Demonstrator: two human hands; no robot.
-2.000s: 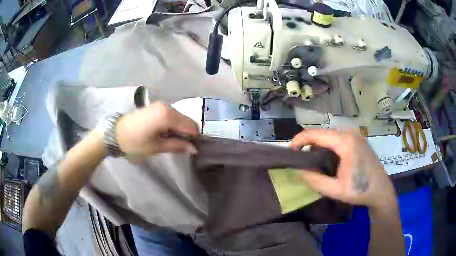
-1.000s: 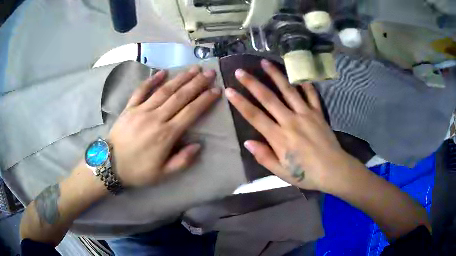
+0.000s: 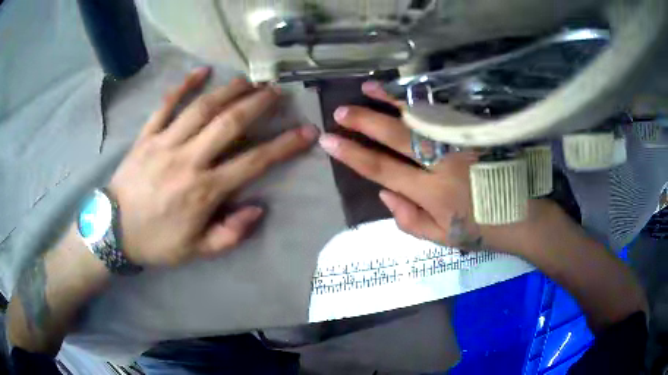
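Note:
A grey-taupe garment panel [image 3: 271,190] lies flat on the table. My left hand [image 3: 198,168] rests on it, palm down, with the fingers spread. A dark brown panel [image 3: 359,194] lies to its right, and a straight seam runs between the two toward the machine head. My right hand [image 3: 410,176] is flat on the dark panel with fingers apart, partly hidden behind the machine's thread guides. The index fingertips of both hands nearly meet at the seam. The cream sewing machine head [image 3: 198,33] hides the needle.
Ribbed cream tension dials [image 3: 499,192] hang over my right wrist. A black padded bar [image 3: 117,36] hangs left of the head. A printed tape measure [image 3: 366,272] runs along the white table's front edge. A blue crate [image 3: 498,329] is below at right.
The view has moved much closer to the machine head. The cloth was held up between my hands, then laid flat; both hands now remain flat on it. More of the tape measure shows.

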